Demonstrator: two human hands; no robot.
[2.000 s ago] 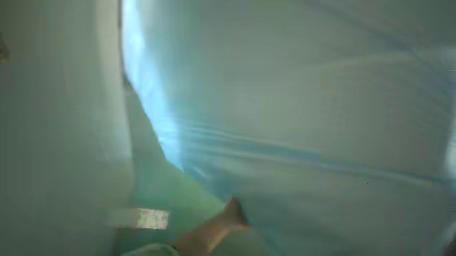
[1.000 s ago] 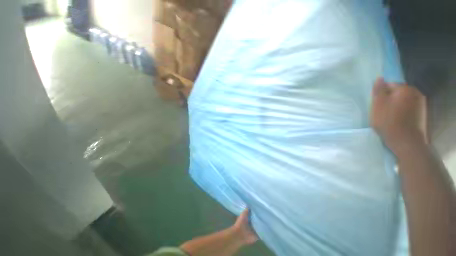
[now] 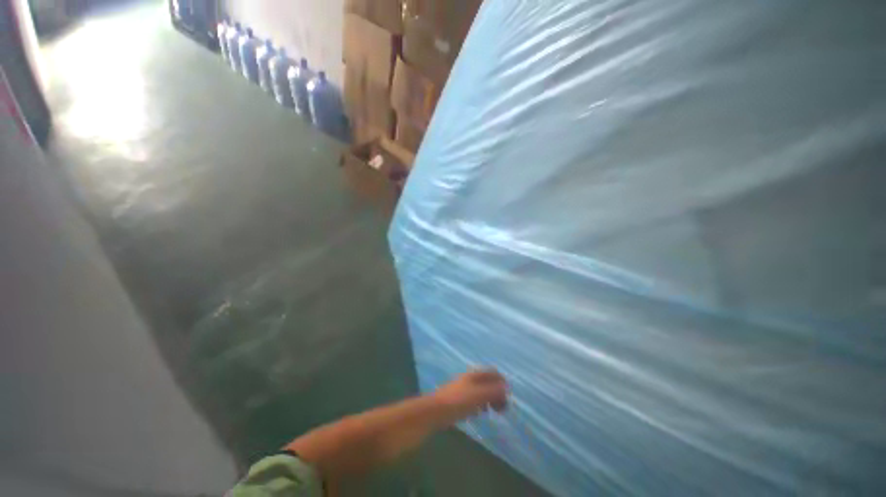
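Note:
A very large, wrinkled, pale blue plastic bag (image 3: 622, 252) fills the right half of the view and runs past the top, right and bottom edges. Its contents do not show clearly. My left hand (image 3: 476, 390) reaches in from the bottom, below a green sleeve, and grips the bag's lower left side; the fingers are blurred. My right hand is not in view.
A green, shiny floor (image 3: 223, 243) runs toward the upper left. Large clear blue water bottles (image 3: 282, 78) stand in a row along the wall. Stacked brown cartons (image 3: 371, 73) and an open carton (image 3: 377, 167) stand beside the bag. A pale wall or panel (image 3: 78, 340) is at left.
The bag now covers more of the right side, and my right hand has gone out of view. My left hand still holds the bag. The cartons and bottles show lower and more clearly.

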